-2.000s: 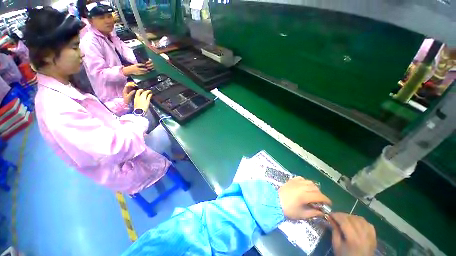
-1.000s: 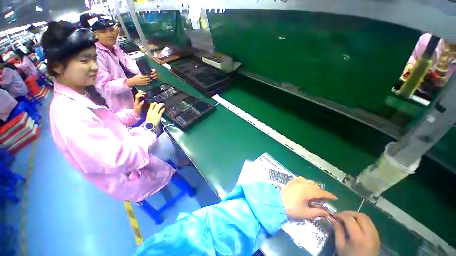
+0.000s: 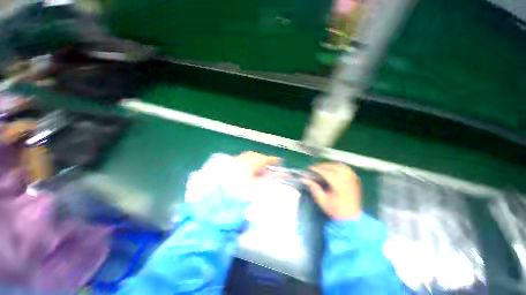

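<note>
The frame is blurred. My left hand (image 3: 257, 163) and my right hand (image 3: 340, 190) are close together at the middle of the bench, in blue sleeves. Their fingertips pinch a small flat part (image 3: 291, 173), greyish and shiny, mostly hidden by the fingers. A bright, glaring sheet (image 3: 274, 224) lies on the green bench mat below the hands. A dark rectangular thing (image 3: 265, 280) shows at the bottom edge, too blurred to name.
Stacked glossy sheets (image 3: 429, 230) lie at right. A metal post (image 3: 331, 118) with a wrapped base stands behind the hands, by the pale strip (image 3: 230, 129). At left are a person's pink sleeve (image 3: 52, 248) and a black tray (image 3: 86, 141).
The view has swung right and down, blurring the picture. Both hands now appear nearer the middle, still on the small part. The stacked sheets at right have come into view.
</note>
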